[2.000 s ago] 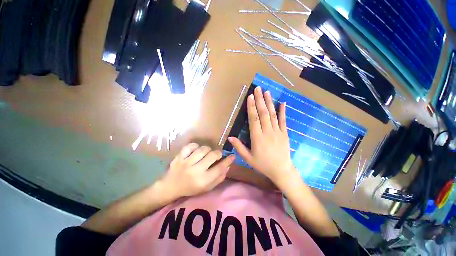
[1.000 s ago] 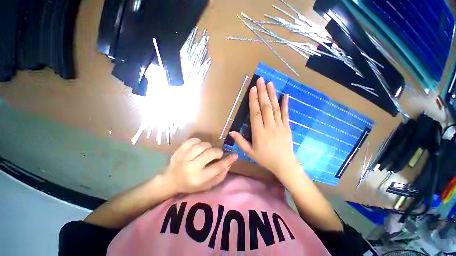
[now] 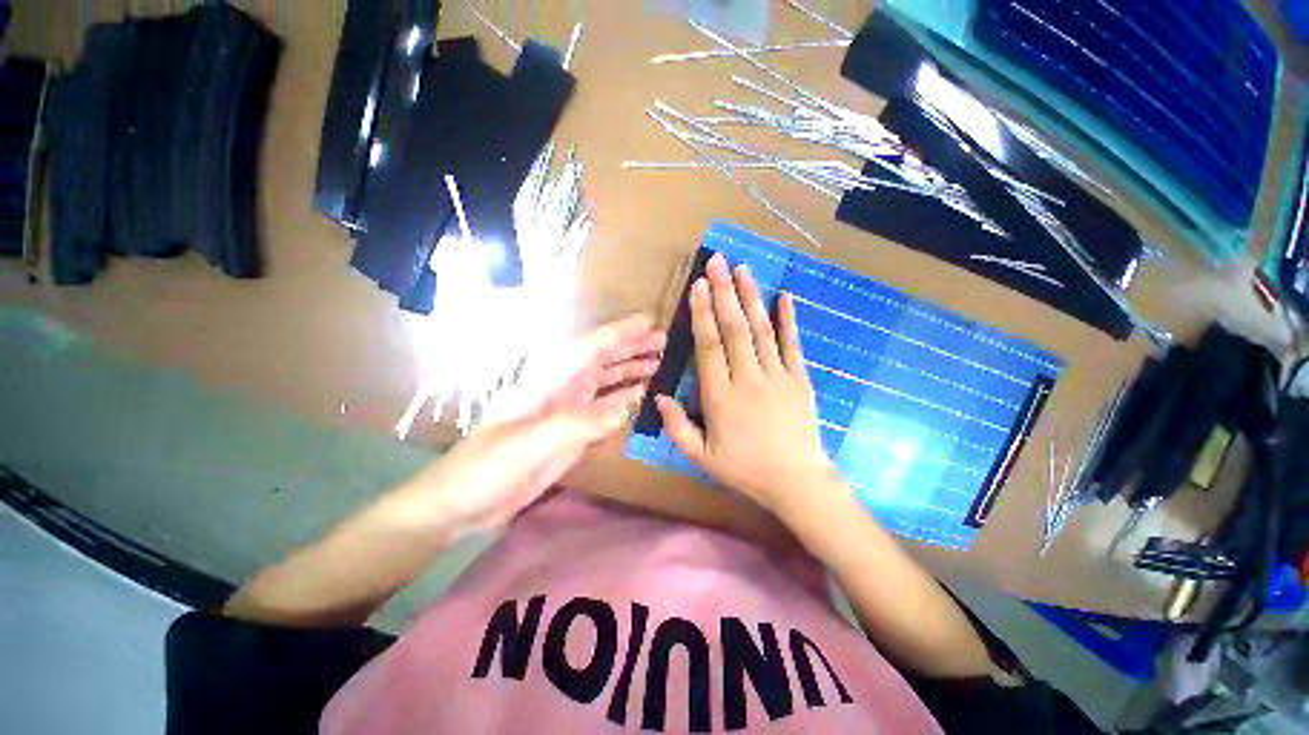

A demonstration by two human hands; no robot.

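A bright blue solar cell string (image 3: 904,388) with silvery lines lies flat on the brown bench in front of me. A black strip (image 3: 669,359) lies along its left end and another black strip (image 3: 1014,448) along its right end. My right hand (image 3: 754,395) lies flat on the left part of the string, its fingers pointing away from me and partly over the left black strip. My left hand (image 3: 596,388) is just left of that strip, with its fingers extended toward it. I see nothing held in it. The fingertips partly hide the bench and a thin strip there.
Silver ribbons (image 3: 553,216) and black sheets (image 3: 460,158) lie to the left. Dark stacks (image 3: 165,144) lie far left. More ribbons and a long black sheet (image 3: 991,259) lie beyond the string. A darker string stack (image 3: 1148,101) is far right. Black strips (image 3: 1170,409) and cords are at the right.
My left hand has opened from a loosely curled pose at the string's near left corner and moved away from me along its left end. My right hand stays on the string.
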